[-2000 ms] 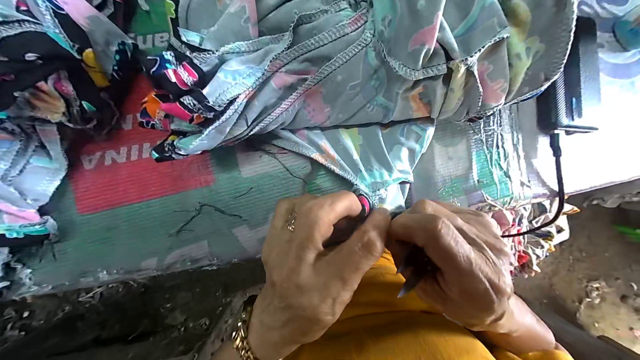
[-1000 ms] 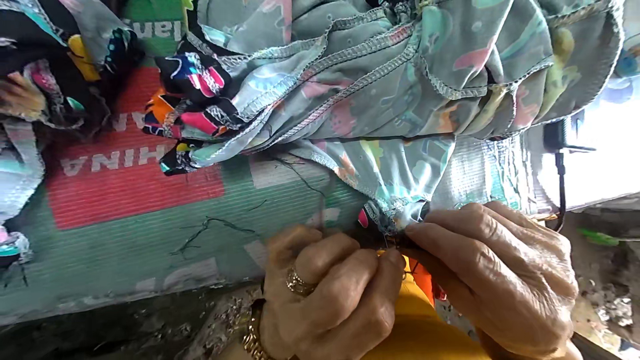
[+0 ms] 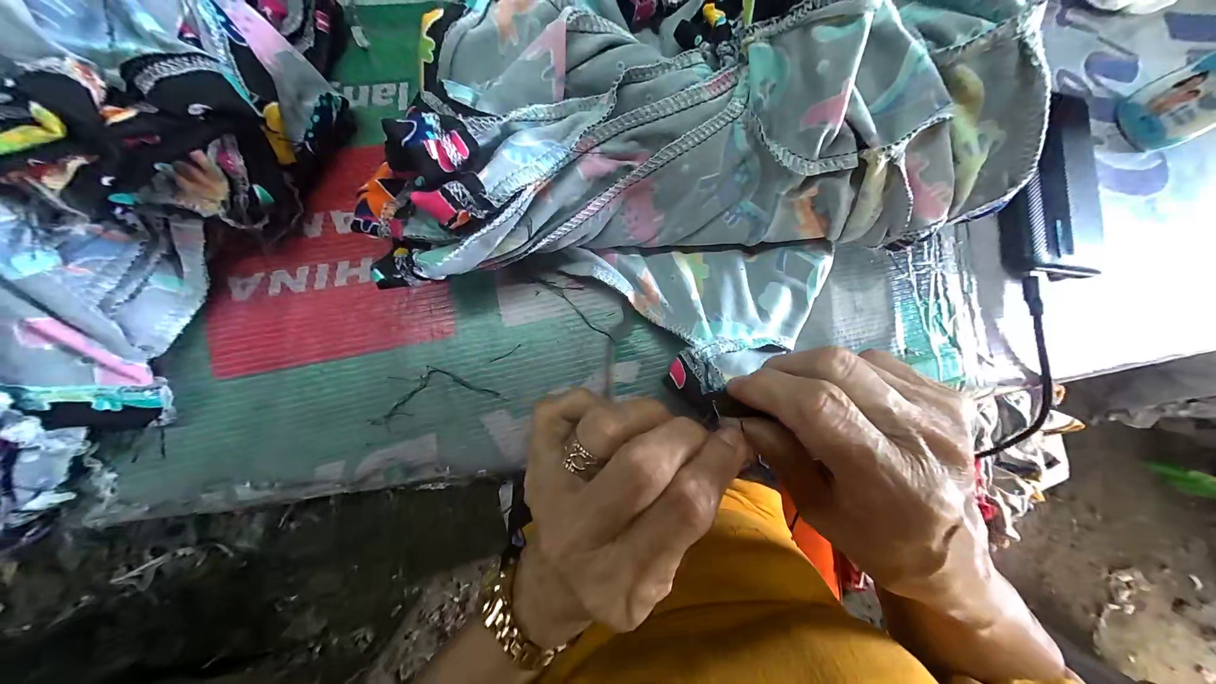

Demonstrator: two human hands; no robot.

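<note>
A grey patterned garment (image 3: 646,190) with overlocked seams lies across the table, its narrow gathered end (image 3: 750,313) reaching down to my hands. My right hand (image 3: 855,456) pinches the black-trimmed hem of that end between thumb and fingers. My left hand (image 3: 627,494), with a ring and a gold-coloured watch or bracelet at the wrist, is closed just beside the hem, thumb and index fingertip meeting near a dark thread. A thin, blurred tool tip (image 3: 609,366) sticks up from its curled fingers; the rest of that tool is hidden in the hand.
More patterned garments (image 3: 152,171) are heaped at the left. Loose dark threads (image 3: 432,385) lie on the green and red printed table cover (image 3: 332,323). A black device (image 3: 1054,190) with a cable (image 3: 1045,380) is at the right, and cloth scraps (image 3: 1031,465) hang below the table edge.
Two seconds ago a pointed blade tip showed beneath my right hand; now a thin tip shows above my left fingers. Both hands stay at the garment's hem.
</note>
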